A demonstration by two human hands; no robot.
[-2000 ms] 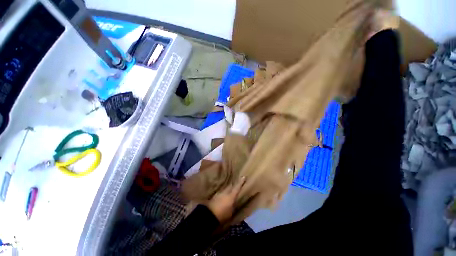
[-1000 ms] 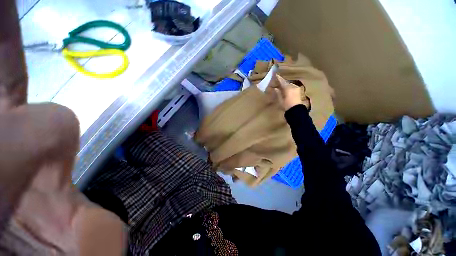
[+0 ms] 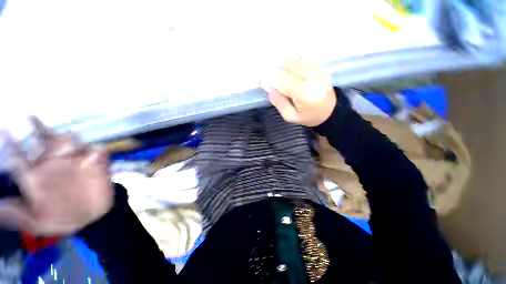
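Observation:
The white machine table (image 3: 183, 50) spans the top of the view, overexposed, with its front edge running across the middle. My right hand (image 3: 302, 91) rests at this edge with its fingers curled; whether it holds something small cannot be told. My left hand (image 3: 64, 186) is at the far left by the table edge, blurred, with its fingers spread and nothing seen in it. Brown cloth (image 3: 383, 138) lies below the table to the right of my right forearm.
White and cream cloth (image 3: 166, 194) lies below the table, left of my lap. A blurred yellow loop (image 3: 386, 21) shows on the table at the upper right. Brown board (image 3: 485, 144) stands at the right edge. A red thing (image 3: 40, 241) is at the lower left.
The view has swung left to the table front and my lap. My right hand has let go of the brown cloth and moved up to the table edge. My left hand has moved into clearer view.

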